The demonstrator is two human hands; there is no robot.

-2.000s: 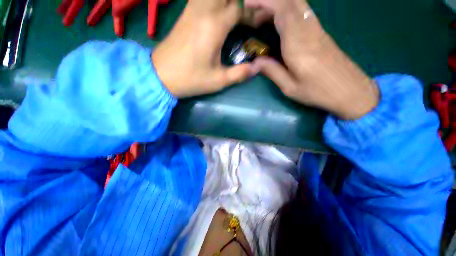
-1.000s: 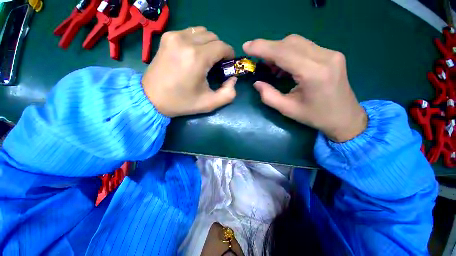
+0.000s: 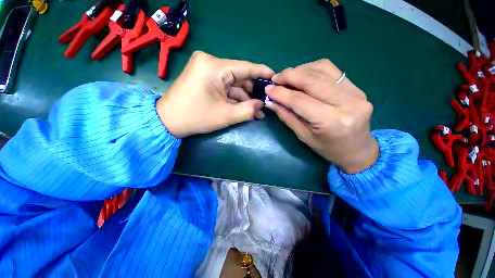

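Note:
A small black module is held between my two hands above the middle of the bench. My left hand grips its left side with curled fingers and thumb. My right hand, with a ring on one finger, pinches its right side with the fingertips. The fingers cover most of the module, and its amber ribbon cannot be seen now.
Clamped modules lie in a row at the back left. A smartphone lies at the far left. A loose module lies near the white line. A pile of red spring clamps is at the right edge.
My right hand has moved left and closed its fingertips on the module, where a second ago it was spread beside it. The amber part has gone out of sight. The view has shifted slightly.

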